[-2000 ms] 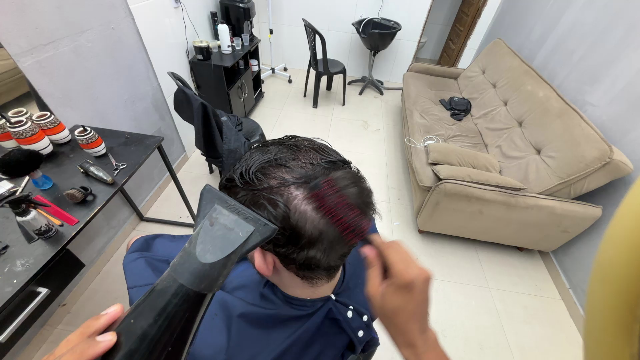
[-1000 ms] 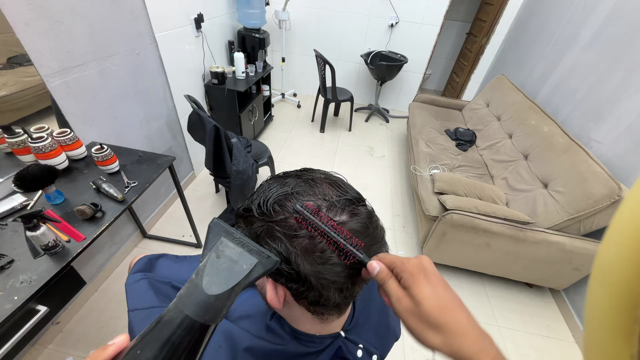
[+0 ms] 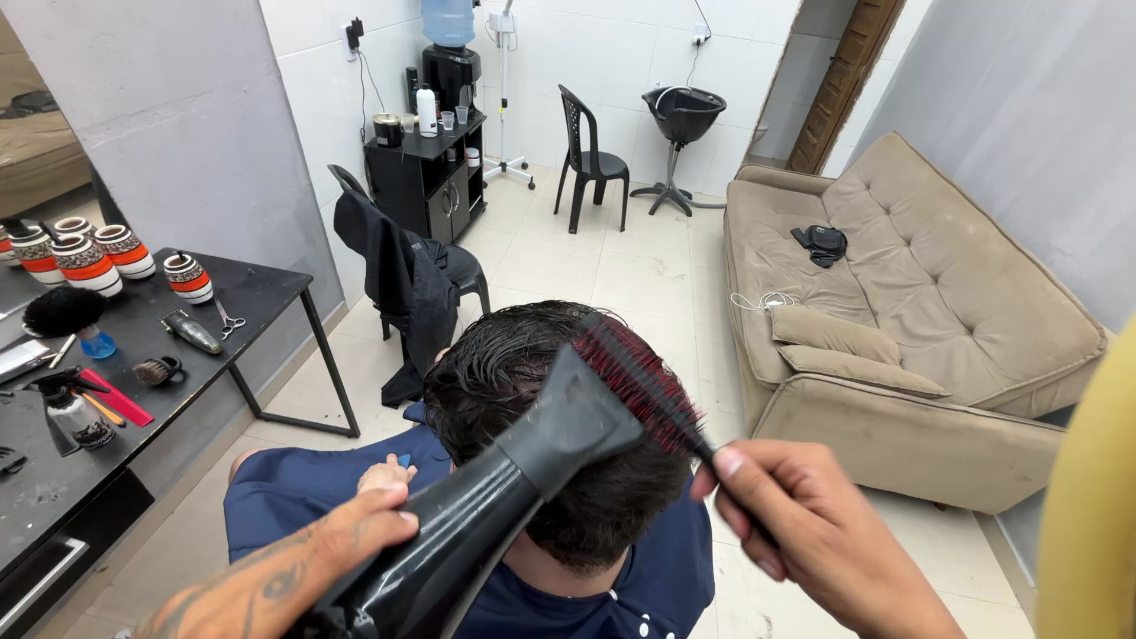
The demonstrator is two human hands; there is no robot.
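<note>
A seated person with damp dark hair [image 3: 497,355] wears a navy cape [image 3: 328,488] and is seen from behind and above. My left hand [image 3: 364,532] grips a black hair dryer [image 3: 470,506], whose flat nozzle lies over the back of the head, close beside the brush. In my right hand [image 3: 799,515] is the black handle of a round brush [image 3: 639,382] with red and black bristles, held against the right side of the crown. Part of the person's own hand [image 3: 387,475] shows near the cape's left side, by a small blue thing.
At left, a black table [image 3: 257,297] holds patterned pots, a hair clipper [image 3: 191,331], scissors [image 3: 229,321], a spray bottle [image 3: 75,413] and a red comb [image 3: 117,397]. A draped chair [image 3: 399,266] stands ahead, a beige sofa [image 3: 896,444] at right. Something yellow fills the right edge.
The brush has moved up and right from the back of the head, now steeply angled. The dryer's nozzle has shifted right toward it, and more of my left hand and forearm shows.
</note>
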